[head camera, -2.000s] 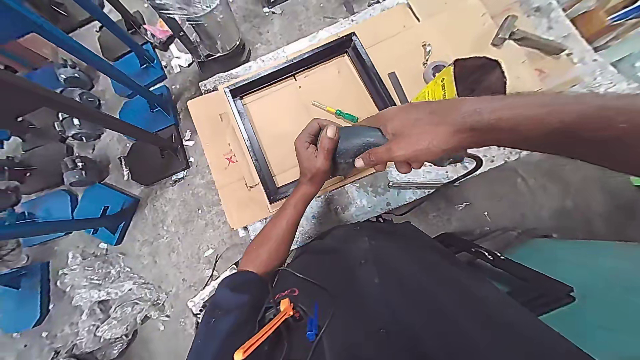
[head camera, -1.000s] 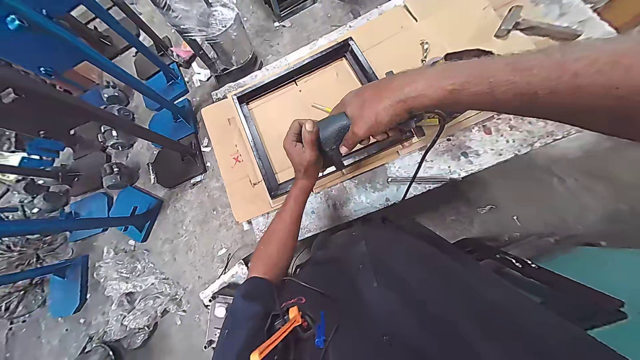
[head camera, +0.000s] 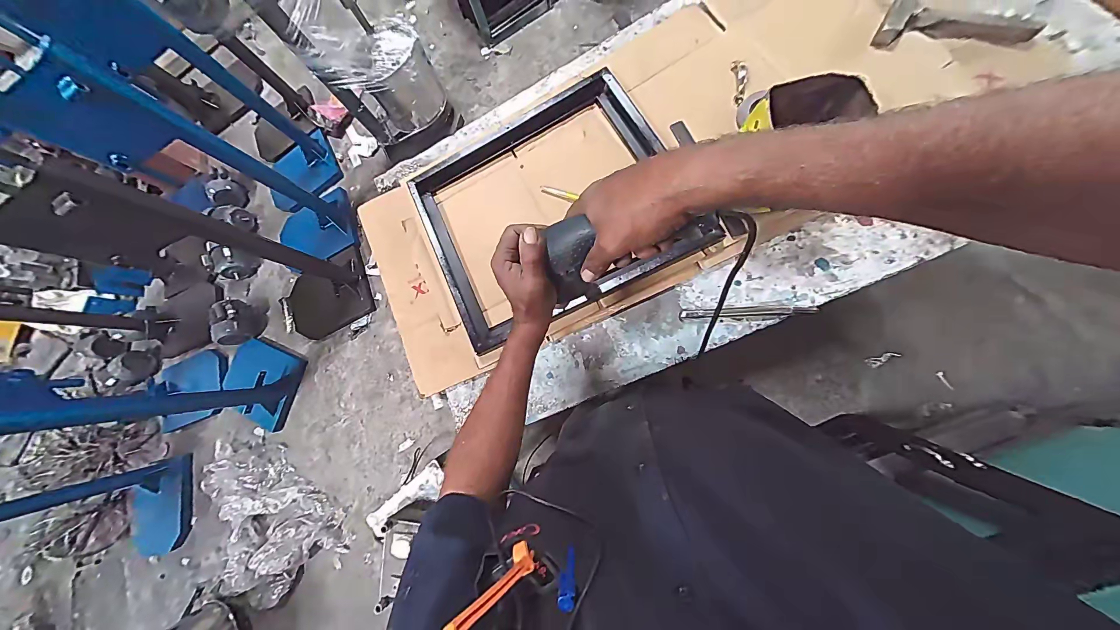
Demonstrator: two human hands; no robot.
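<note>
A dark corded power tool (head camera: 570,249) is held in both hands over the near side of a black rectangular metal frame (head camera: 516,144). My left hand (head camera: 528,273) grips the tool's left end, thumb up. Wrapped over its body from the right is my right hand (head camera: 634,214), fingers partly hidden behind it. The tool's working part is hidden. Beneath the frame lies cardboard (head camera: 394,254) with a red mark, on a paint-spattered bench (head camera: 647,337). A screwdriver (head camera: 560,193) lies inside the frame, its far end covered by my right hand.
A hammer (head camera: 958,26) lies at the bench's far right, near a yellow and dark item (head camera: 818,103). The tool's black cord (head camera: 735,280) hangs over the near edge by thin metal rods (head camera: 748,311). Blue metal stands (head camera: 262,376) and crumpled plastic film (head camera: 271,516) are on the floor at left.
Both hands and the tool have moved from near the frame's lower right toward its near side. The right forearm now covers more of the bench, and the screwdriver's green handle is hidden.
</note>
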